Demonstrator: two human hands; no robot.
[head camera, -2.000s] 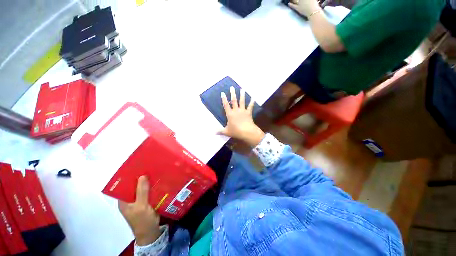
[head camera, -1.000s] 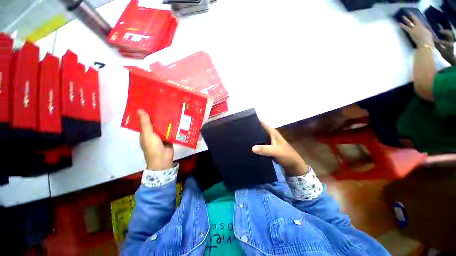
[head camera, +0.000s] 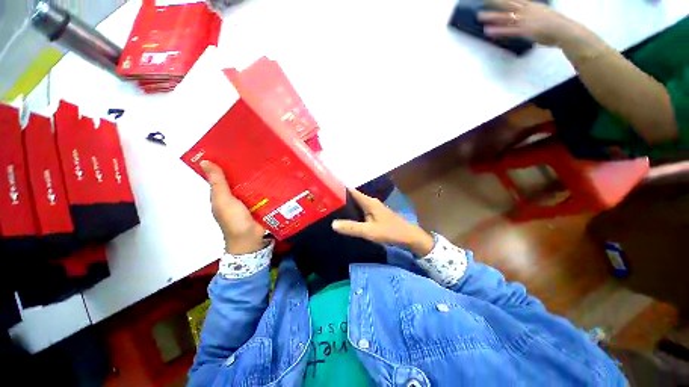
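Observation:
A red box sleeve (head camera: 261, 170) is held tilted over the table's front edge, its barcode label facing up. My left hand (head camera: 236, 215) grips its lower left side, thumb on top. The black inner box (head camera: 329, 236) is at the sleeve's lower right end, mostly hidden; how far it is inside cannot be told. My right hand (head camera: 383, 225) holds the black box, thumb on top and fingers hidden. A flat sleeve stack (head camera: 281, 98) lies just behind the held sleeve.
Sleeved boxes (head camera: 57, 178) stand in a row at the left. A second red stack (head camera: 170, 41) lies beside a metal flask (head camera: 75, 36). Small black clips (head camera: 156, 137) lie nearby. At the right, a person's hand (head camera: 525, 21) rests on a black box (head camera: 491, 26), near a red stool (head camera: 540, 181).
The black box has moved left and up against the sleeve's end, with my right hand on it. The view has shifted, and the neighbour's arm reaches further left over a black box.

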